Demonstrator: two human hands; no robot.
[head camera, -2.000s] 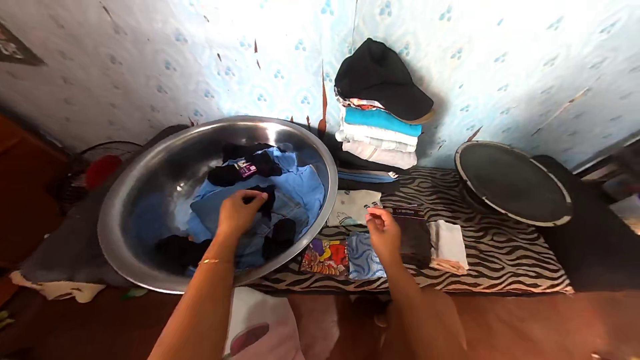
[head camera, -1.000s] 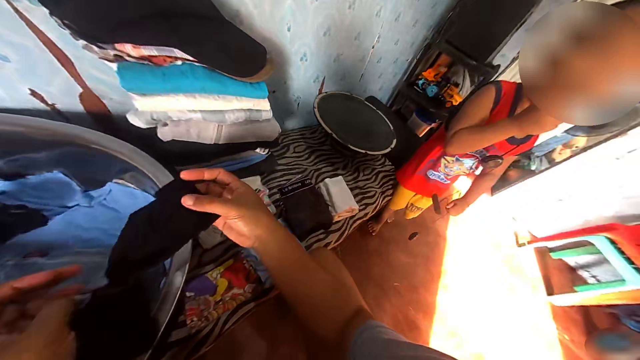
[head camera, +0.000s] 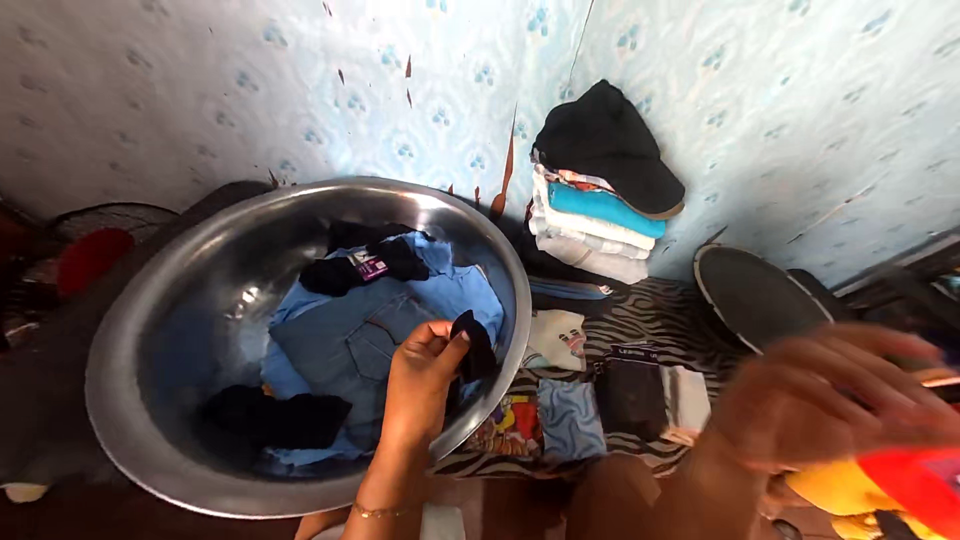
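Note:
My left hand (head camera: 424, 375) pinches a black cloth (head camera: 474, 346) between thumb and fingers at the right inner side of a large metal basin (head camera: 120, 390). Inside the basin lie blue denim jeans (head camera: 352, 337), a light blue garment (head camera: 469, 292), a black bundle with a label (head camera: 337, 274) and another black bundle (head camera: 285, 416). My right hand (head camera: 832, 397), blurred by motion, is raised at the right, away from the basin; nothing is seen in it, and its fingers are partly spread.
Folded clothes (head camera: 600, 225) topped by a black cap (head camera: 607, 142) stand against the wall. Small folded garments (head camera: 570, 420) lie on a zebra-striped cloth (head camera: 645, 307) right of the basin. A round dark object (head camera: 757, 292) leans beyond them. Part of a person's red garment (head camera: 919, 487) shows lower right.
The view has swung back left from the person in red. The black cloth that hung from my raised right hand one second ago is not in that hand now. My left hand now grips black cloth over the basin.

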